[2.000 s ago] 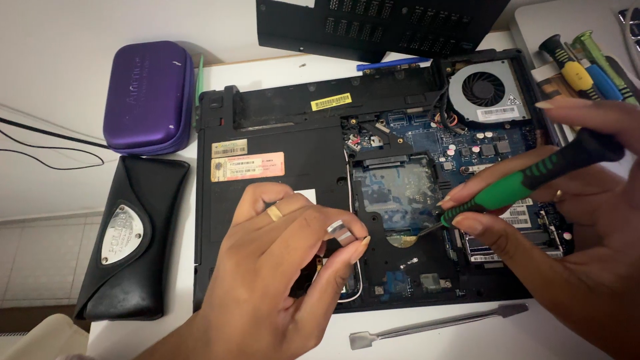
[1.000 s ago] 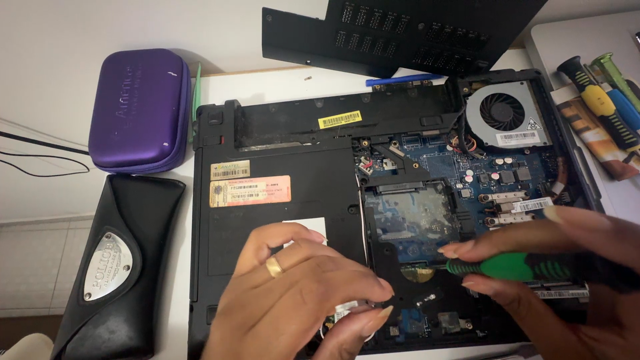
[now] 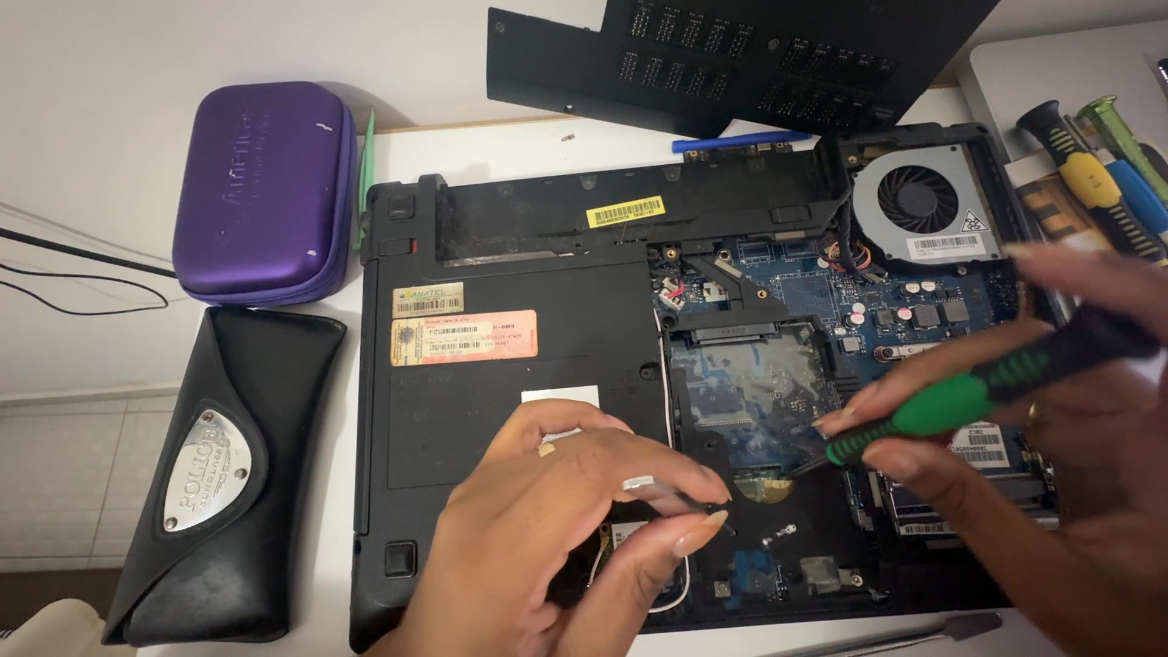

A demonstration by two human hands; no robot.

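Observation:
An opened laptop base (image 3: 520,401) lies underside up, its blue circuit board (image 3: 776,383) and cooling fan (image 3: 915,199) exposed. My right hand (image 3: 1031,438) holds a screwdriver with a green and black handle (image 3: 940,408); its tip is at the yellowish connector (image 3: 766,485) in the round cutout. My left hand (image 3: 584,520) hovers over the laptop's lower middle, thumb and forefinger pinching a small piece (image 3: 652,490) with a silvery end and a thin dark end. What that piece is, I cannot tell. A white wire (image 3: 665,401) runs along the bay and passes beneath my left hand.
At the left are a purple zip case (image 3: 260,192) and a black case with a metal plate (image 3: 228,484). The black vented cover (image 3: 693,64) stands behind the laptop, near a blue pry tool (image 3: 739,143). More screwdrivers (image 3: 1086,178) lie at the right; a metal spatula (image 3: 958,630) lies in front.
The screwdriver, held more level one second ago, is now tilted, its handle raised to the right. The small piece stays pinched in my left hand. The view has shifted.

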